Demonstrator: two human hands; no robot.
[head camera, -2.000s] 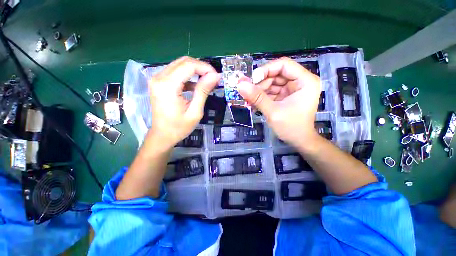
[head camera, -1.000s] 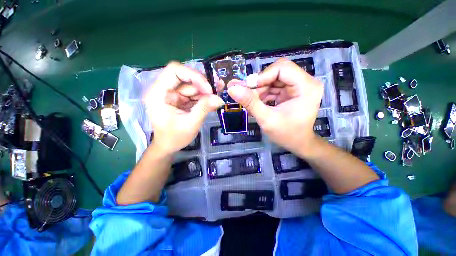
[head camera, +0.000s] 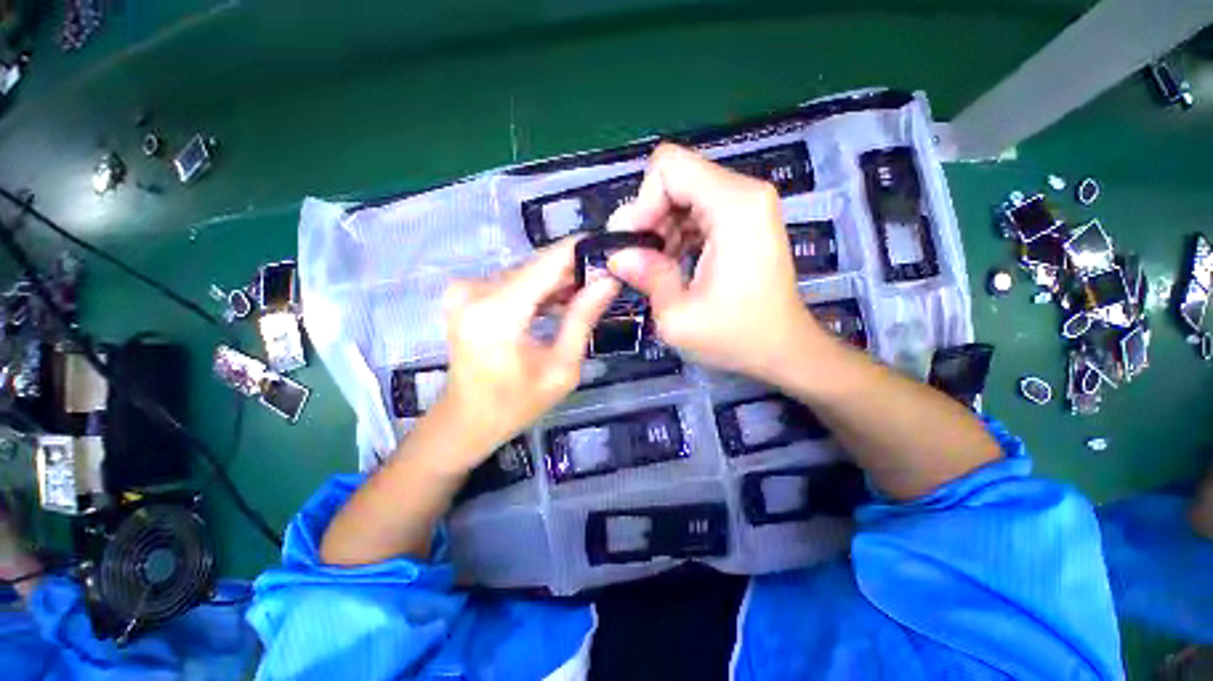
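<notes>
A black phone housing (head camera: 615, 244) is held above the tray between both hands. A small dark display with a bright edge (head camera: 617, 334) shows below the fingers; the board itself is mostly hidden. My left hand (head camera: 512, 349) pinches the lower left side of this group with thumb and fingers. My right hand (head camera: 718, 260) grips its upper right side, thumb on the front. The translucent blister tray (head camera: 399, 293) lies underneath, with several black phone housings (head camera: 619, 443) in its pockets.
Loose board-and-screen assemblies and small rings (head camera: 1101, 289) lie right of the tray; a few more assemblies (head camera: 281, 339) lie left. A black fan (head camera: 156, 564) and cables are at lower left. A grey post (head camera: 1091, 73) slants at upper right. Blue sleeves show at both edges.
A black housing is now in the hands around the board and display, which earlier were held alone. The hands have turned and drawn closer together. The tray appears shifted slightly up and left.
</notes>
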